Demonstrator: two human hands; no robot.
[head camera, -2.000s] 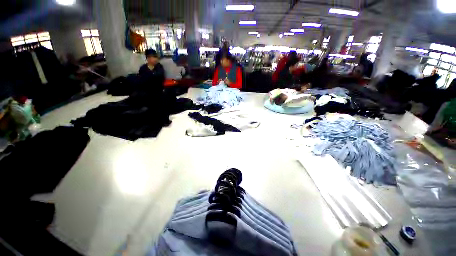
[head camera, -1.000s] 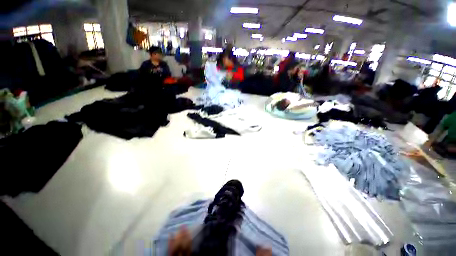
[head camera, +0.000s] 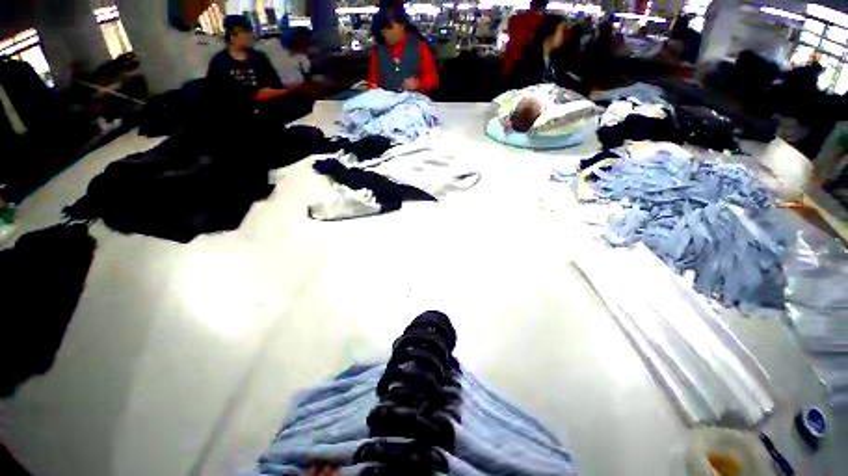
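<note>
A bunch of light blue garments [head camera: 507, 432] lies at the front edge of the white table, shoulders fanned to both sides. Their black hangers [head camera: 414, 395] form a thick dark ridge up the middle. A small part of my left hand [head camera: 323, 468] shows at the bottom edge, at the left side of the garments. It is cut off, so its grip cannot be seen. My right hand is not in view.
White table [head camera: 307, 307]. Dark garments [head camera: 186, 181] lie left, a blue garment pile [head camera: 697, 214] right. Flat poly bags [head camera: 679, 339], a cup [head camera: 723, 456], a thin dark stick [head camera: 775, 454] and a small dark-blue ring [head camera: 814, 423] are at front right. People are across the table.
The view has tilted down. My hands, blurred at both sides of the hangers a second ago, are now mostly out of the picture. The hanger ridge looks longer than two seconds ago.
</note>
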